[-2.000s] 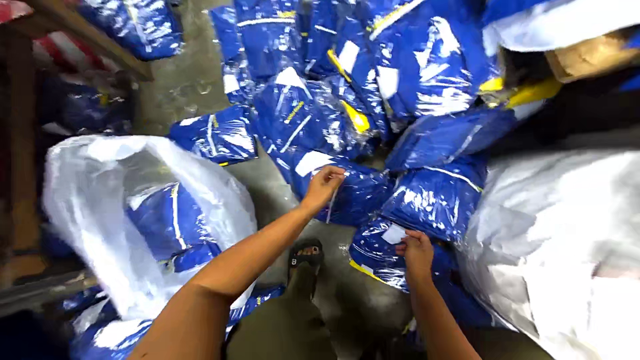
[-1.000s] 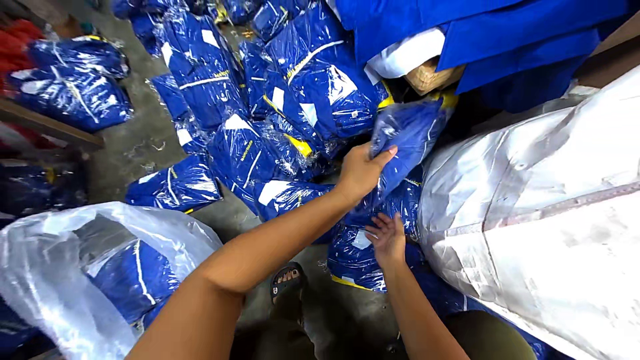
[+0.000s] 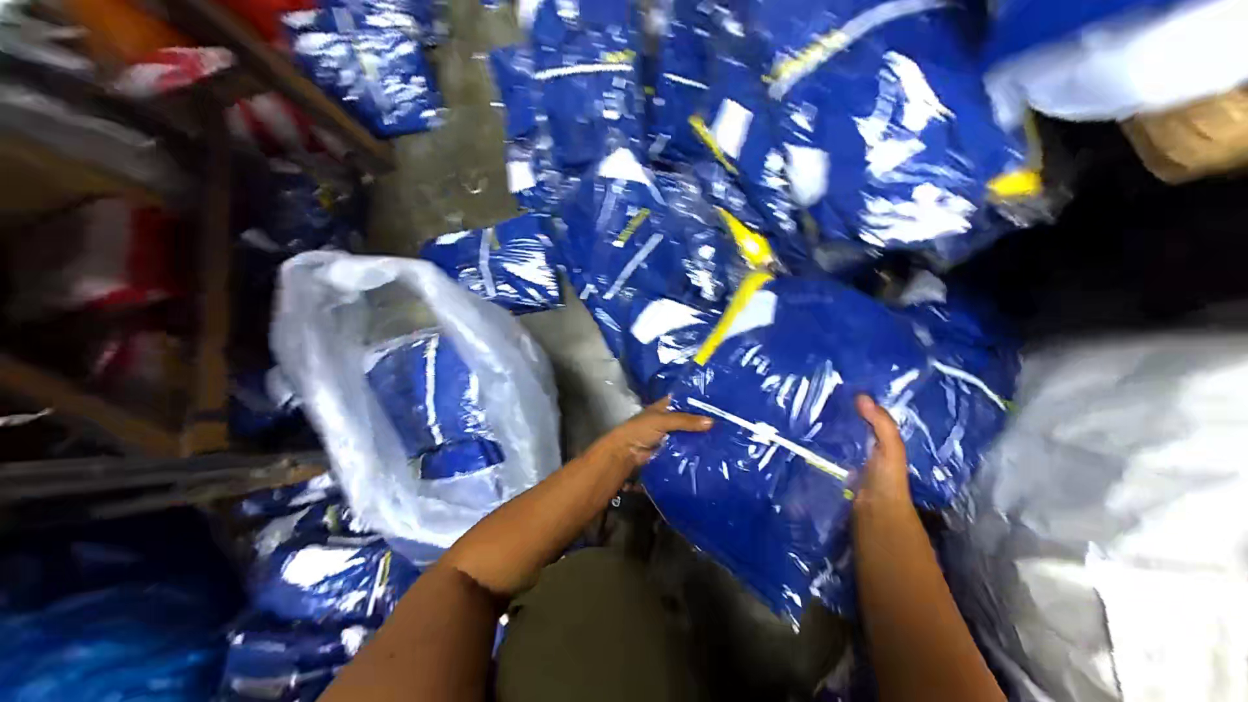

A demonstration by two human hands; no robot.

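A blue folded garment in a clear plastic bag (image 3: 751, 478), with a white strip across it and a yellow edge, is held between my two hands. My left hand (image 3: 648, 439) grips its left edge, thumb on top. At its right side, my right hand (image 3: 882, 453) holds it with the thumb over the plastic; the fingers underneath are hidden. Several similar bagged blue garments (image 3: 624, 234) lie just beyond it and to its right. An open translucent plastic sack (image 3: 526, 390) stands left of my left hand, with bagged blue garments (image 3: 419, 390) inside.
A large white sack (image 3: 1121, 487) bulges at the right. On the left stands a wooden frame (image 3: 210, 292) with red and white bundles (image 3: 146, 253) behind it. More bagged blue garments (image 3: 322, 575) lie at the lower left. Bare concrete floor (image 3: 468, 146) shows between the piles.
One second ago my left hand held a bagged garment upright near the white sack and my right hand had its fingers spread. Now both hands hold a bagged garment flatter, in front of me.
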